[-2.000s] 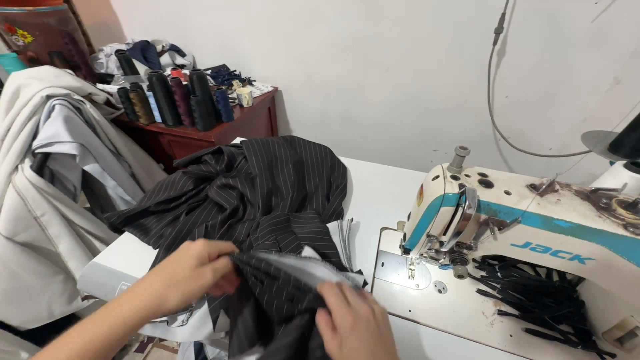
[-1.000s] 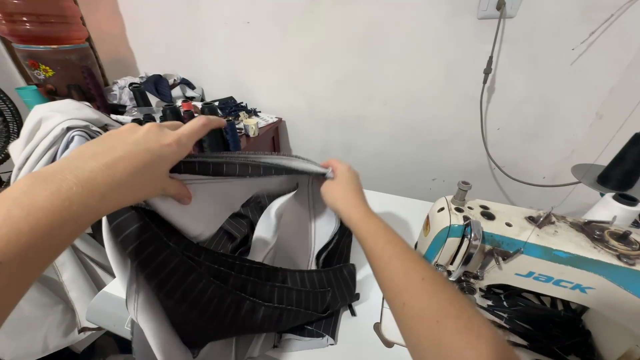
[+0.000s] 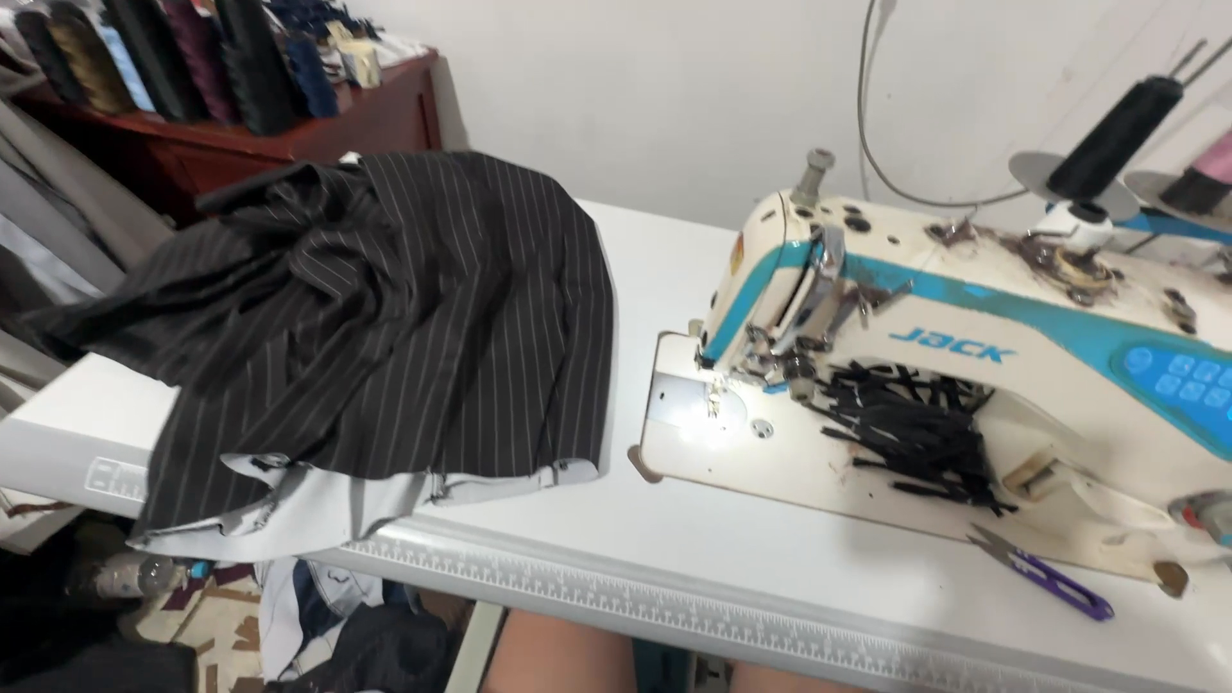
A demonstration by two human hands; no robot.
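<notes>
A black pinstriped garment lies bunched on the left part of the white sewing table, its pale lining edge turned out along the front. To its right stands a Jack industrial sewing machine, with its presser foot lit by a lamp. A bundle of black fabric strips rests on the machine bed under the arm. Purple-handled thread snips lie at the bed's front edge. Neither my left hand nor my right hand is in view.
Thread cones in several colours stand on a red wooden cabinet at the back left. A black thread cone stands behind the machine. Pale cloth hangs at the left edge. A printed ruler runs along the table's front edge; fabric scraps lie below.
Both hands have let go of the pinstriped garment and left the view. The garment, held up and spread a second ago, now lies on the table. The view has shifted down and right.
</notes>
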